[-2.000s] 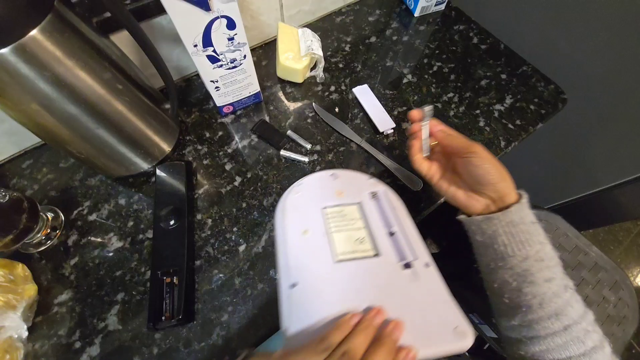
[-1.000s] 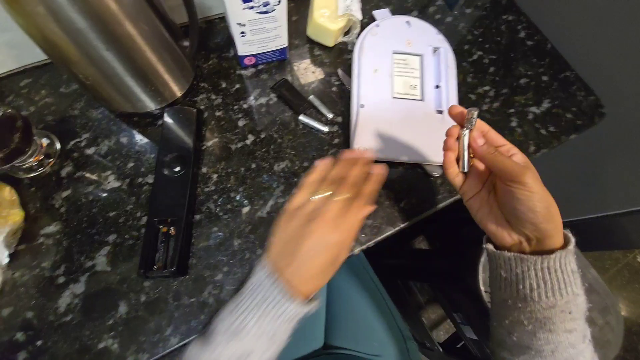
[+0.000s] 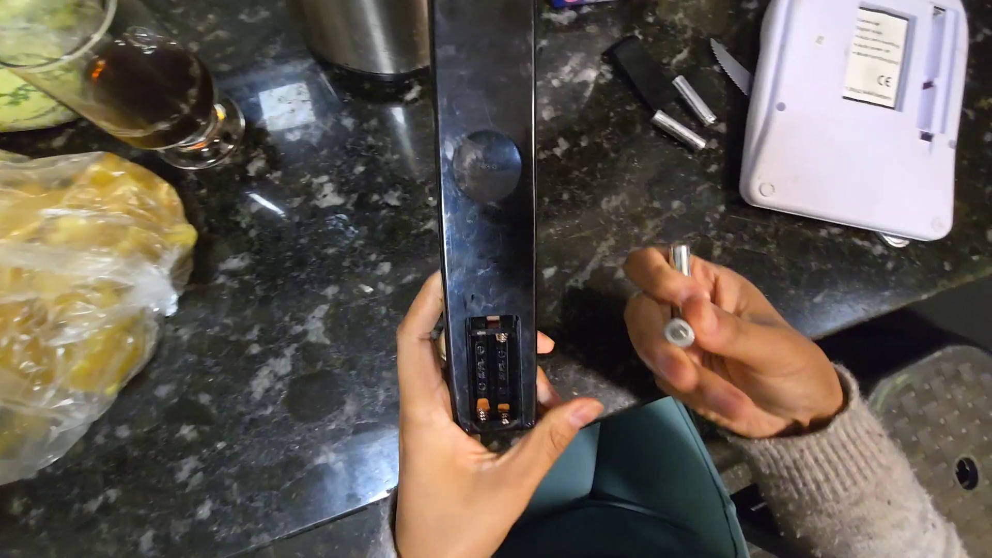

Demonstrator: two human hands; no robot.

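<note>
My left hand grips the lower end of a black remote control, its back turned up and its battery compartment uncovered, with springs showing and no cells in it. To the right, my right hand pinches small silver batteries between thumb and fingers. Two loose silver batteries lie beside a black battery cover on the counter. A white plastic device, underside up with an open slot, rests at the right over a serrated knife.
On the left stand a stemmed glass of dark drink and a clear plastic bag with yellow contents. A metal jug is behind the remote. The dark stone counter ends near my lap; a woven chair seat is at lower right.
My left hand let go of the white device, which now lies on the counter, and has picked up the black remote from the counter. My right hand still holds silver batteries. The view has shifted left.
</note>
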